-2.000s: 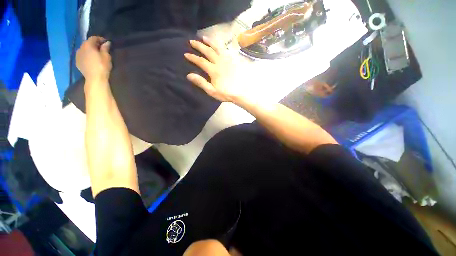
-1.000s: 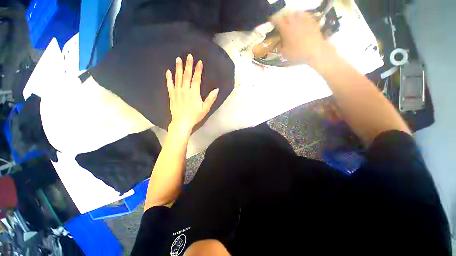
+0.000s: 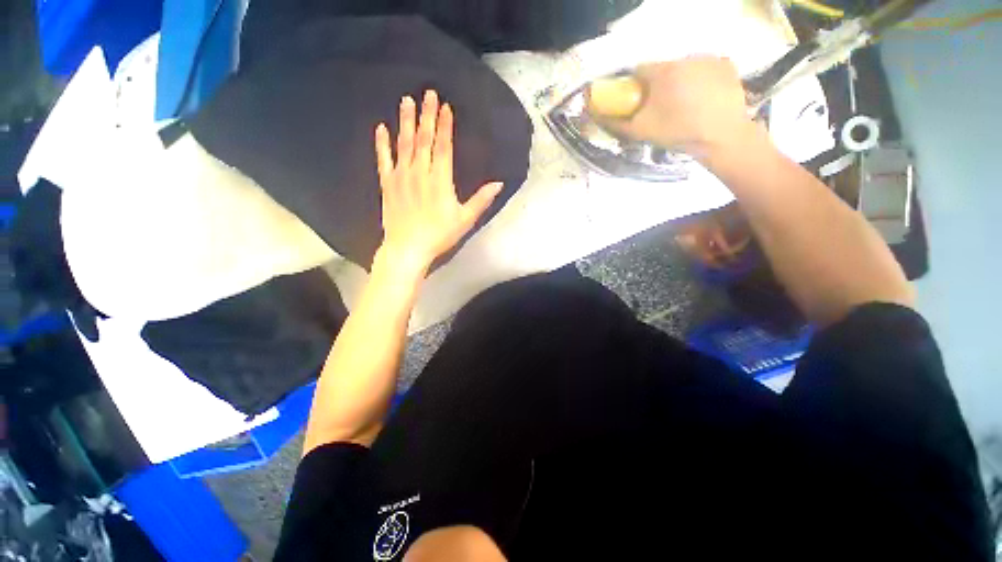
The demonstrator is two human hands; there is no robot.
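A black garment piece (image 3: pixel 319 121) lies spread over the white padded pressing arm (image 3: pixel 264 236). My left hand (image 3: pixel 420 192) lies flat on the garment near its right side, fingers apart, holding nothing. My right hand (image 3: pixel 692 104) is closed around the handle of the steam iron (image 3: pixel 632 159). The iron's pointed front faces left, just right of the garment's edge and apart from it. The iron is over the right part of the pressing arm; the hand hides most of its handle.
A flat dark cloth (image 3: pixel 253 335) lies under the arm at lower left. Blue crates (image 3: pixel 198 521) stand at lower left. At right are a white tape roll (image 3: pixel 859 134), a grey metal box (image 3: pixel 886 195) and the iron's hose (image 3: pixel 819 55). Black cloth lies at the back.
My left hand has gone from the garment's left edge to lying flat on it. My right hand has left the garment and taken hold of the iron, whose front now points left.
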